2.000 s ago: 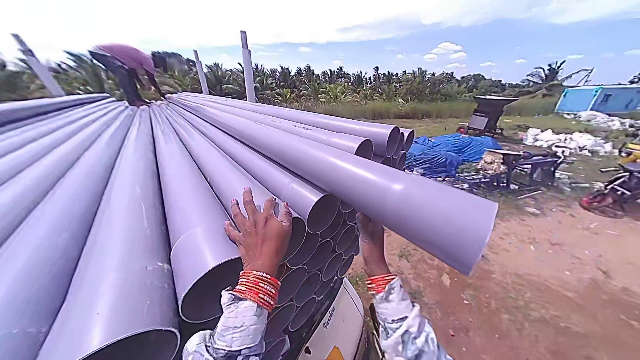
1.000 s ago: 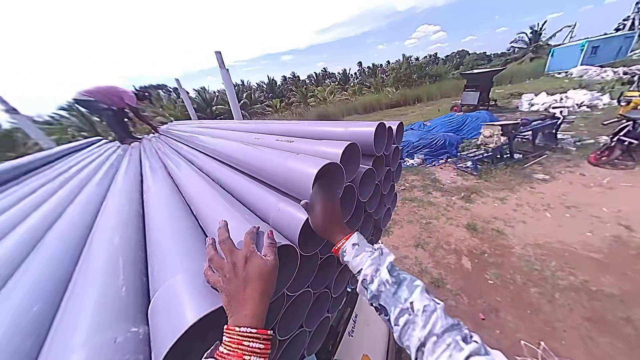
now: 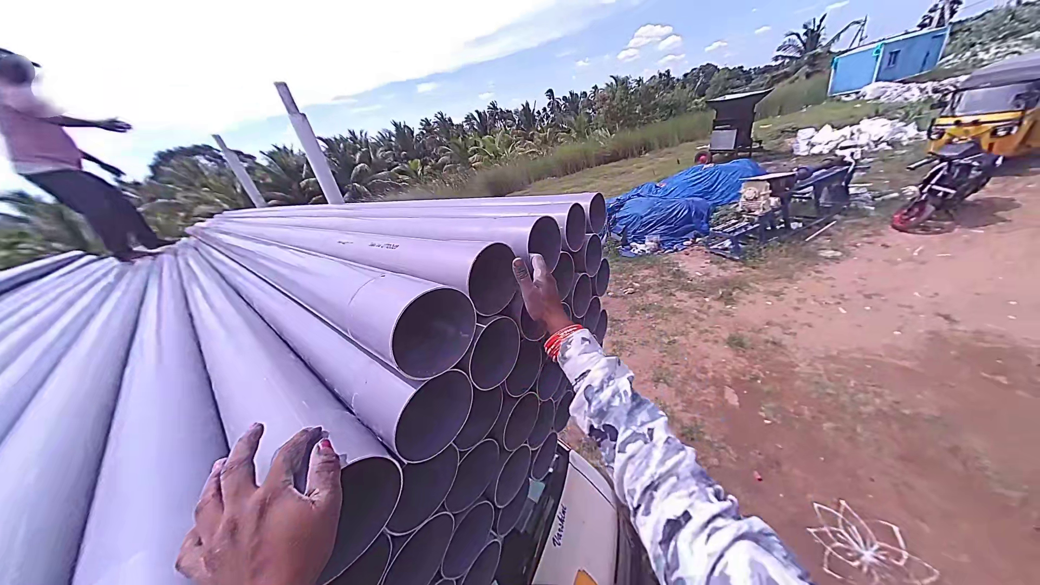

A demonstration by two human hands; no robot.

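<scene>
Grey plastic pipes (image 3: 390, 313) lie in a large stack, their open ends facing me and fanning out from the far end. At the lower left, my left hand (image 3: 268, 504) has its fingers spread over the top of a pipe near its open end; whether it presses on the pipe I cannot tell. My right hand (image 3: 538, 296), at the end of a camouflage sleeve, is beside the pipe mouths on the right side of the stack, thumb and fingers apart. Whether it touches a rim is unclear. Neither hand is closed around a pipe.
Another person (image 3: 73, 162) stands on the stack's far end. Upright posts (image 3: 309, 146) rise behind it. Part of a white vehicle (image 3: 581, 520) shows below the pipes. To the right are a blue tarpaulin (image 3: 682, 199), a metal machine (image 3: 764, 195), a motorcycle (image 3: 946, 187) and a yellow auto-rickshaw (image 3: 987, 122).
The pipe that stuck out over my right hand two seconds ago no longer sticks out. My right hand has moved from beneath it to the pipe mouths. The other person, bent over before, now stands more upright.
</scene>
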